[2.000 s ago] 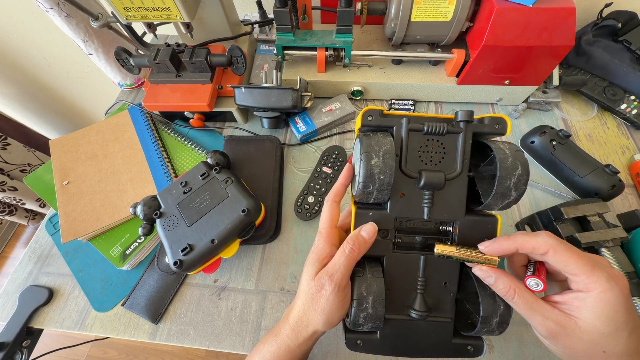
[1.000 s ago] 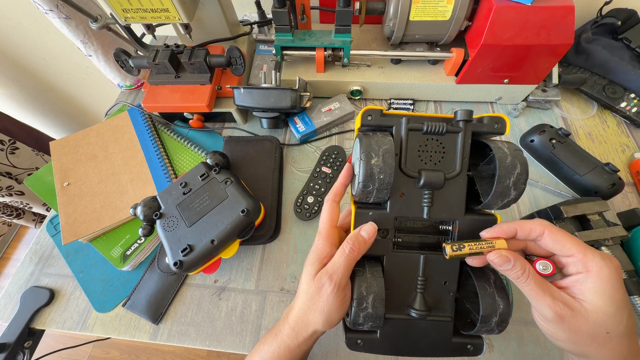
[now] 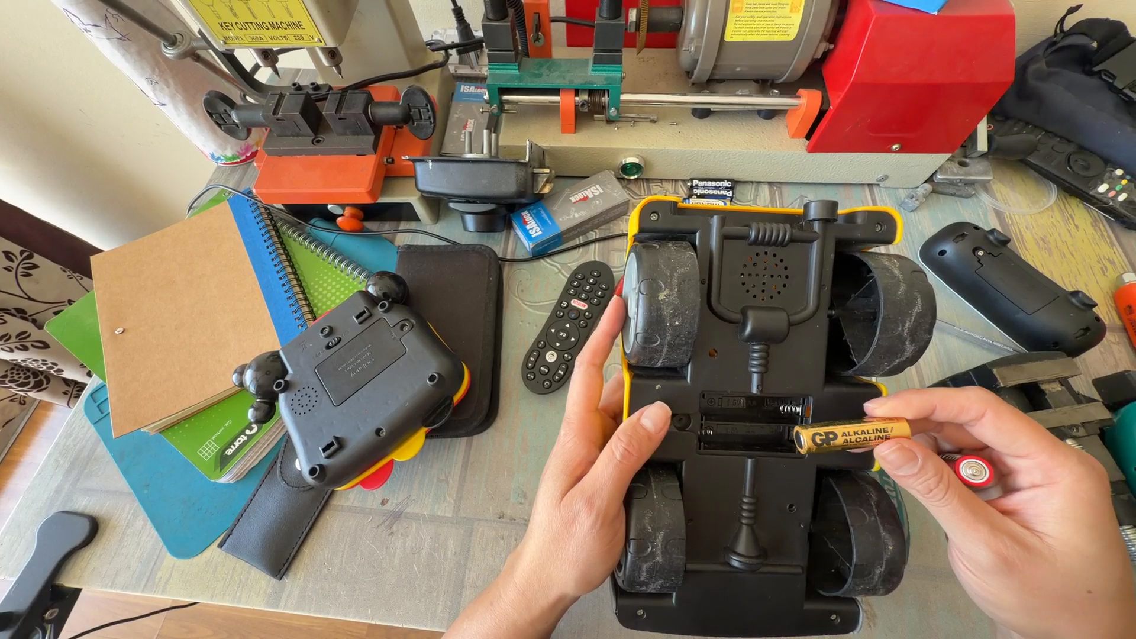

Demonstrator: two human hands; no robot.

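An upside-down black and yellow toy car [image 3: 763, 506] shows its underside, with an uncovered battery compartment [image 3: 745, 422] holding no cells, only springs and contacts. My left hand [image 3: 590, 488] grips the car's left side, thumb on the underside between the two left wheels. Between the thumb and index finger of my right hand [image 3: 1012, 506] is a gold GP alkaline battery [image 3: 852, 436], held level, its left end over the compartment's right edge. A second battery with a red end [image 3: 974, 471] is tucked in the same hand, behind the thumb.
A remote control [image 3: 568, 327] lies left of the car. Further left are a black toy with a closed battery cover [image 3: 373, 390], notebooks [image 3: 177, 319] and a black case [image 3: 453, 337]. Key cutting machines [image 3: 710, 133] stand behind. At right lie a black controller [image 3: 1012, 288] and a metal vise [image 3: 1047, 399].
Two seconds ago the gold battery was tilted slightly, its lettering turned away; now its lettering faces up. The red-ended battery has shifted within my right hand. My left hand stays on the car.
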